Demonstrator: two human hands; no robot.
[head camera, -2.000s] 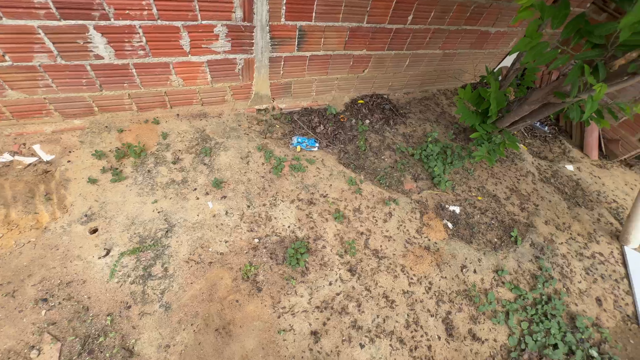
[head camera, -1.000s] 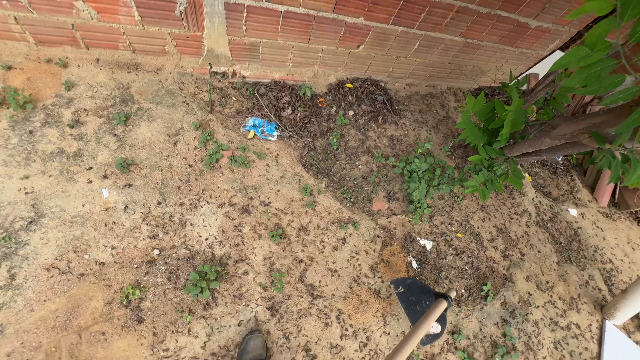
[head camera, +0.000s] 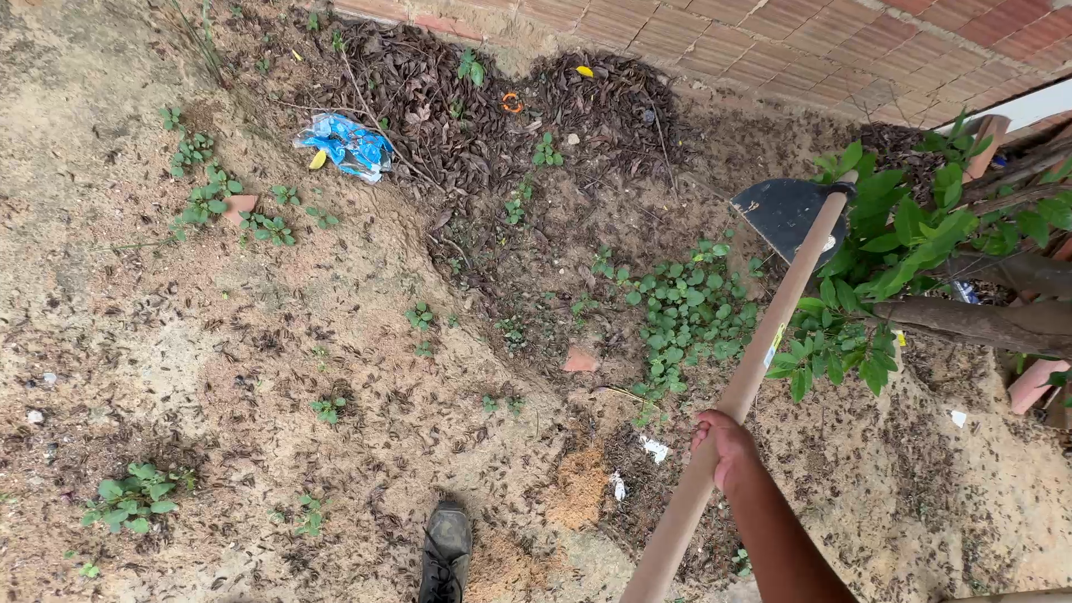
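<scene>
My right hand (head camera: 724, 450) is closed around the wooden handle of a hoe (head camera: 791, 293), roughly midway along the part in view. The handle slants from the bottom edge up to the right. Its dark metal blade (head camera: 783, 219) is at the upper right, beside the green leaves of a low branch, over the ground; whether it touches the soil I cannot tell. A patch of low green weeds (head camera: 688, 314) grows left of the handle. My left hand is out of view.
A brick wall (head camera: 712, 38) runs along the top, with dry leaves (head camera: 435, 109) heaped below it. A crumpled blue plastic bag (head camera: 347, 146) lies at the upper left. My boot (head camera: 446, 548) is at the bottom. A leafy branch (head camera: 997, 322) juts in from the right.
The hoe, only partly in view at the lower right one second ago, now reaches up to the branch, and my right hand has come into view on its handle. The view has shifted.
</scene>
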